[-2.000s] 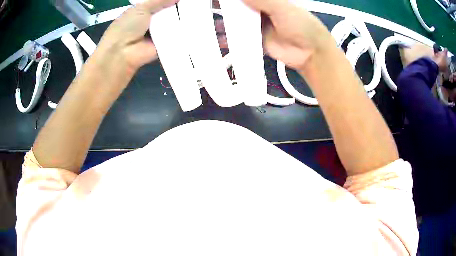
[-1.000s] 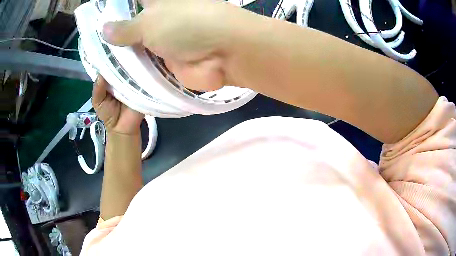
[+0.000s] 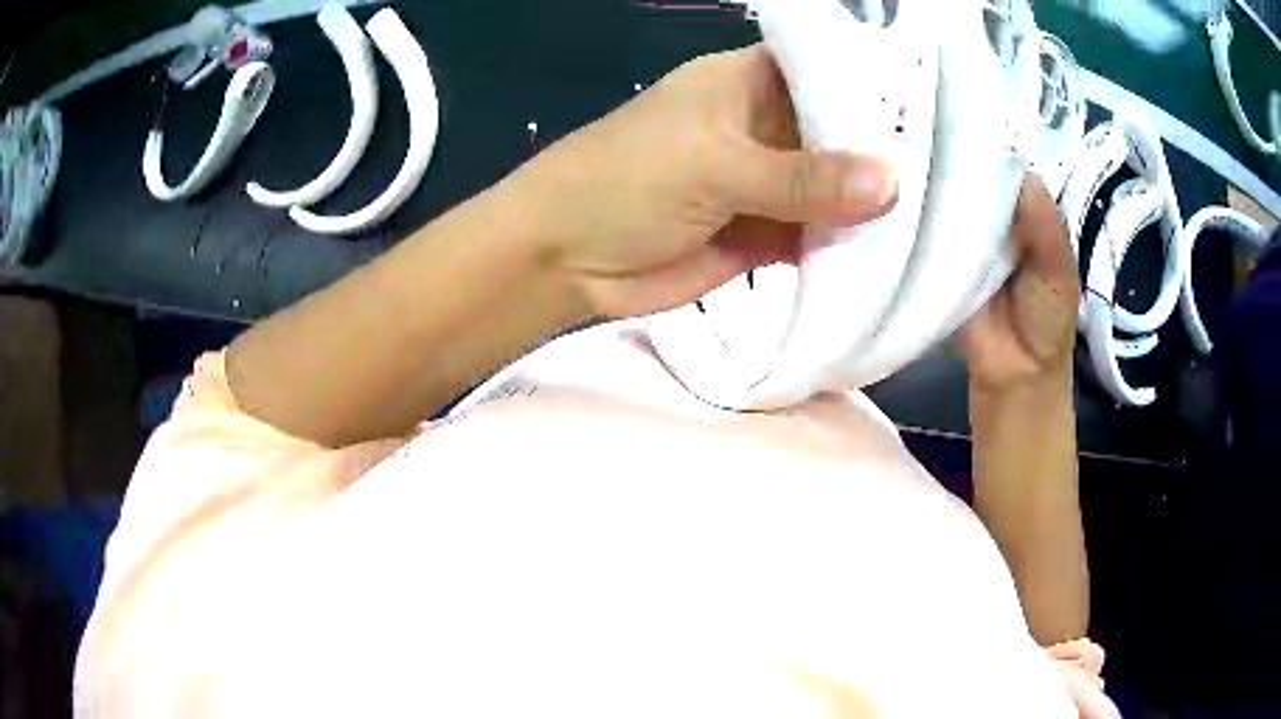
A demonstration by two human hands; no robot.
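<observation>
A bundle of several white curved neck fan arms (image 3: 899, 267) is held side by side in front of my chest, slightly right of centre. Their wide ends point up and reach the top edge of the picture; the curved part hangs over my shirt. My left hand (image 3: 731, 190) grips the bundle's left side, thumb on the smooth outer shells. My right hand (image 3: 1026, 288) holds the right side, its fingers partly hidden behind the shells.
On the black bench (image 3: 492, 77) at left lie two curved arms (image 3: 403, 120), another arm beside a clear plastic holder (image 3: 218, 45), and a stack at the far left edge. A pile of arms (image 3: 1131, 232) lies at right, near the pale rail and green belt (image 3: 1138, 28).
The view has swung from the left back to the right. The bundle has moved to the right and turned, now showing smooth outer shells instead of the slotted inner curves. Both hands still hold it.
</observation>
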